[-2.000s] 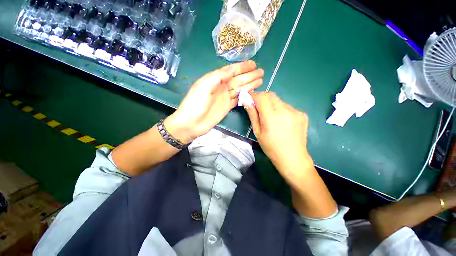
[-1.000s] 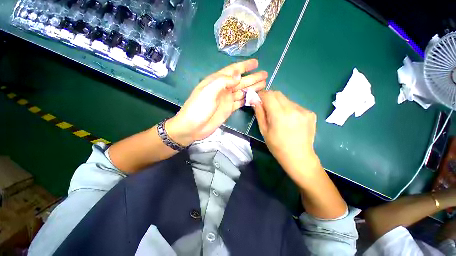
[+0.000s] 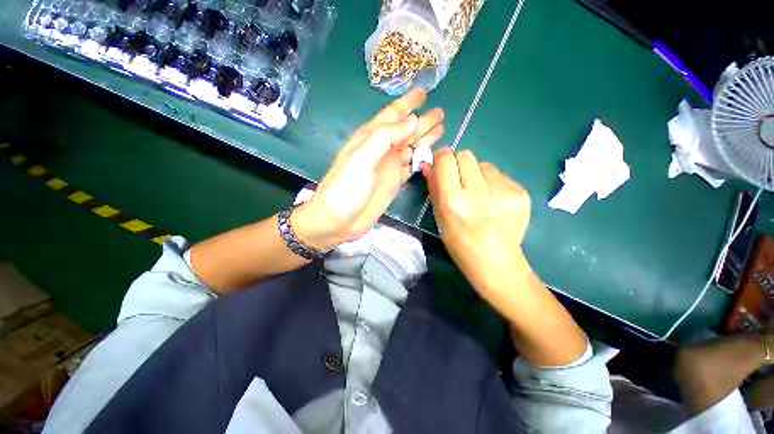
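My left hand (image 3: 361,174) is palm up in the middle, its fingers towards the table seam. My right hand (image 3: 479,203) is right of it, fingers curled, with the fingertips meeting those of my left hand. A small white scrap (image 3: 422,157) shows between the two hands, at my right thumb and fingertips. Whether a small part lies under the scrap or in my left fingers is hidden. A clear bag of gold-coloured parts (image 3: 399,59) lies open just beyond my left fingertips.
A clear blister tray (image 3: 182,51) with black parts is at the upper left. Crumpled white paper (image 3: 594,169) lies right of the seam. A second white tissue (image 3: 696,140), a fan (image 3: 755,123) and a white cable (image 3: 721,263) are at the right. Another person's forearm (image 3: 721,369) is at lower right.
My left hand has turned a little more edge-on and its thumb lies nearer the fingers. My right fingers have curled more. The other person's arm has shifted at the lower right.
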